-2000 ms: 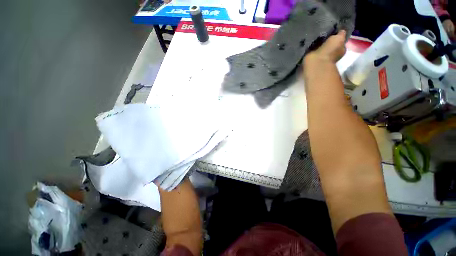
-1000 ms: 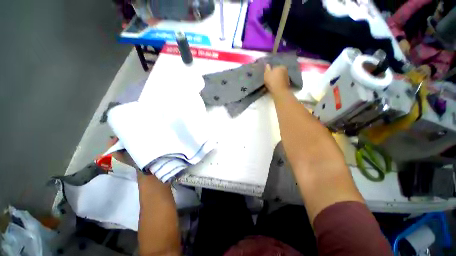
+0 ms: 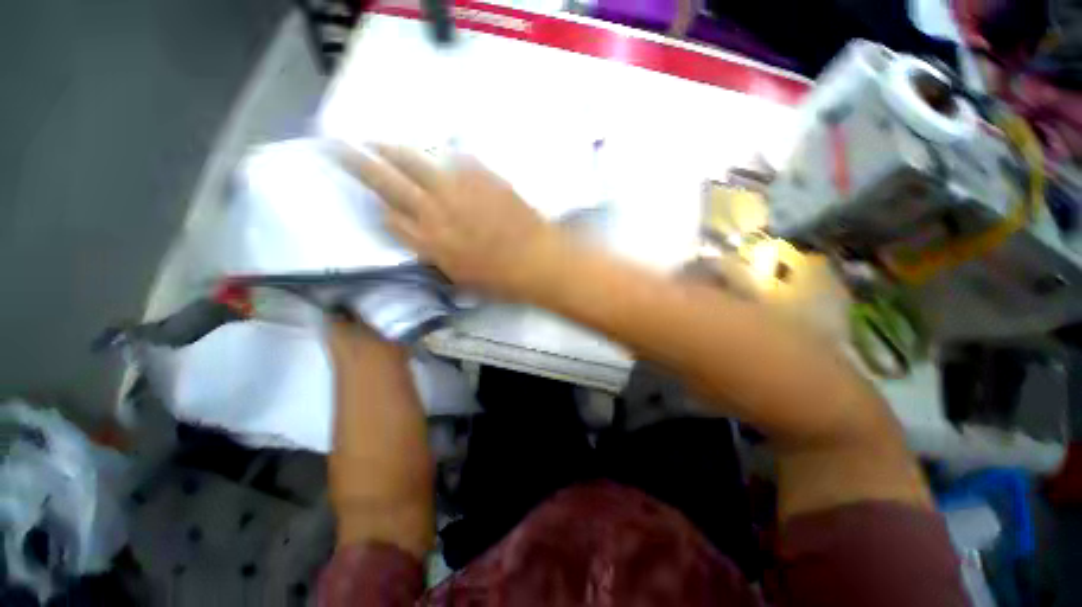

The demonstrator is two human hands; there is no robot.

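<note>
White cut pieces lie in a blurred, folded stack at the left of the white tabletop. My right hand lies across them from the right, palm down, fingers spread; whether it grips anything is unclear. My left forearm reaches up from below and my left hand is mostly hidden under the stack's front edge. A dark grey edge of cloth shows along the fold. More white pieces with grey cloth hang at the table's left edge, by a small red object.
The sewing machine stands at right with its light on. Green-handled scissors lie beside it, left of a dark object. A dark spool stands at the back edge. A plastic bag is at lower left, a blue basket at lower right.
My right hand has moved left from the grey patterned pieces at the back onto the white stack. Those grey pieces no longer show at the back. The view has shifted.
</note>
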